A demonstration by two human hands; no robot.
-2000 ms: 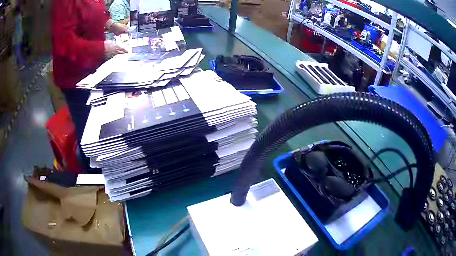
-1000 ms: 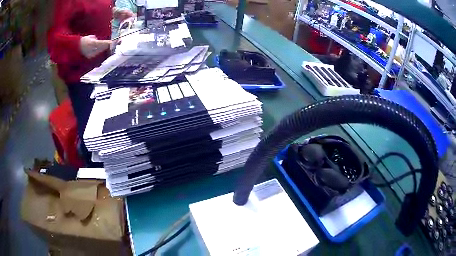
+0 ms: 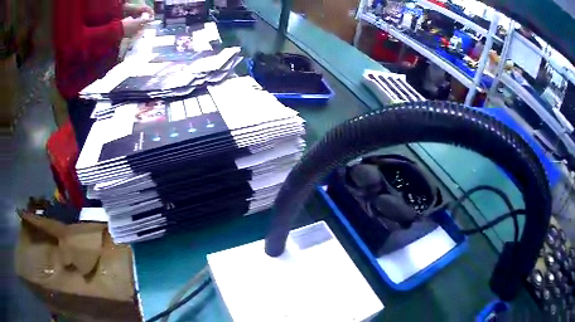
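Neither of my hands is in the picture. Nearest in front of me is a white box (image 3: 293,277) with a thick black ribbed hose (image 3: 416,122) arching to the right. Behind the hose, a blue tray (image 3: 403,283) holds a black insert (image 3: 378,236) with black headphones (image 3: 388,188) on it. A white sheet (image 3: 419,251) lies in the tray's near end. Left of the hose stands a tall stack of printed sleeves (image 3: 202,163), white with a black band. Part of the tray is hidden by the hose.
A second blue tray (image 3: 309,95) with black items lies farther up the bench. A white slotted holder (image 3: 394,87) and small round discs (image 3: 555,264) are at right. A person in red (image 3: 88,44) stands far left, above a brown carton (image 3: 75,264).
The bench items have shifted left and slightly up in the picture as the view moved. More of a small blue edge shows at bottom right. The person in red has moved their hands.
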